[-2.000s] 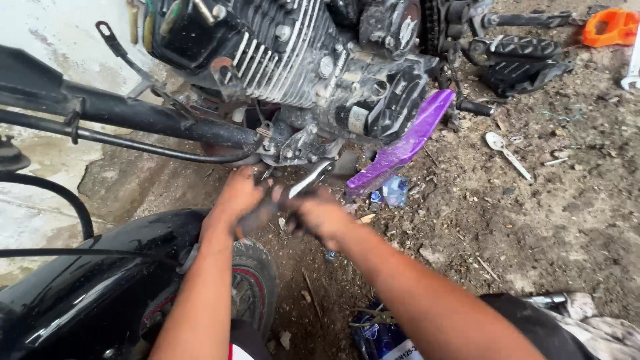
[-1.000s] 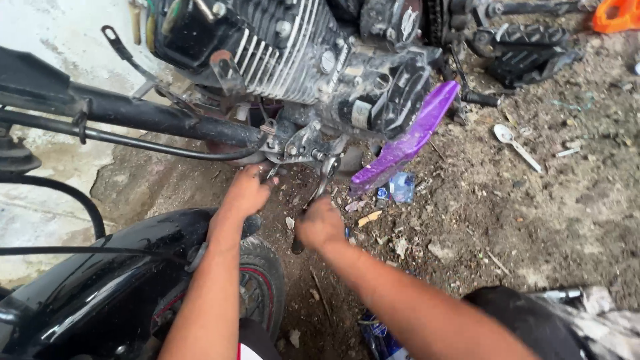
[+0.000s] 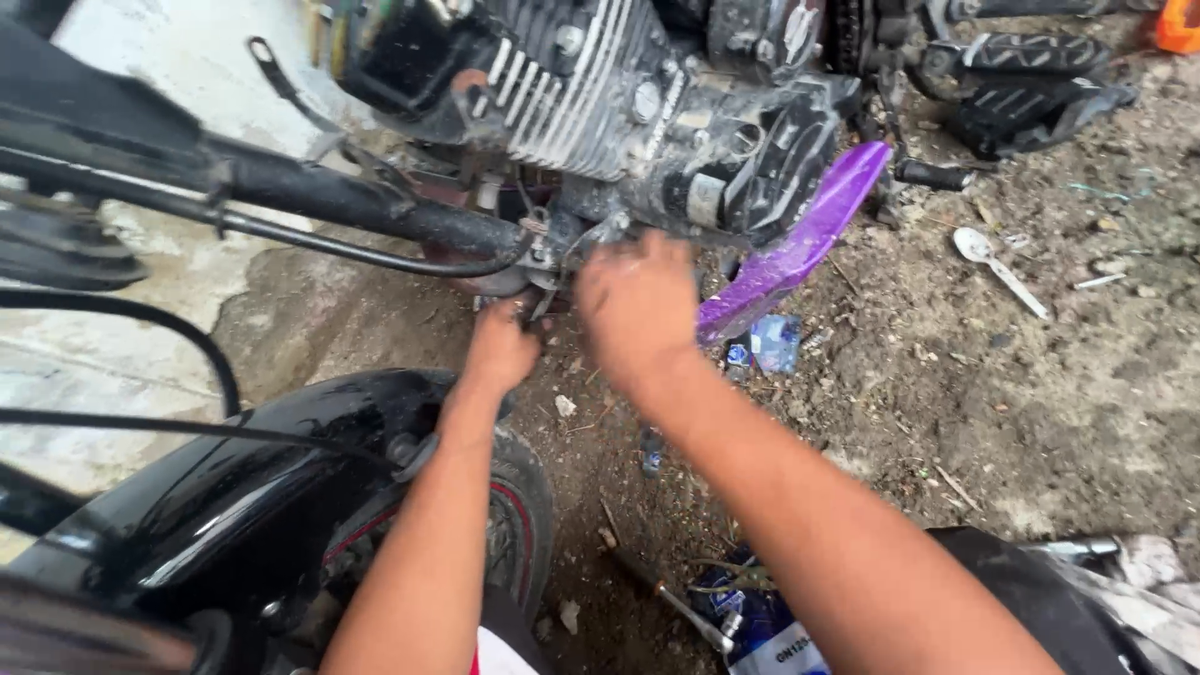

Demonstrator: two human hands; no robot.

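My left hand (image 3: 506,342) is beneath the bracket (image 3: 544,248) at the lower end of the motorcycle's frame tube (image 3: 347,192), its fingers around a thin metal part whose kind I cannot make out. Just right of the bracket, my right hand (image 3: 642,300) is blurred and raised against the underside of the engine (image 3: 647,112); its fingertips are hidden, so what it holds is unclear. A purple plastic cover piece (image 3: 806,244) hangs at the engine's lower right. Below, on the dirt, a socket wrench (image 3: 689,614) lies near a blue packet.
The front wheel (image 3: 516,525) and black fender (image 3: 262,469) stand at the lower left. A foot peg (image 3: 1031,56) juts out at the upper right. A white plastic spoon (image 3: 998,267) and a crumpled blue wrapper (image 3: 776,343) lie on the dirt ground. A pale wall is at the left.
My right hand has moved up to the engine's underside; the wrench it held one second ago no longer shows in it. My left hand has stayed by the bracket.
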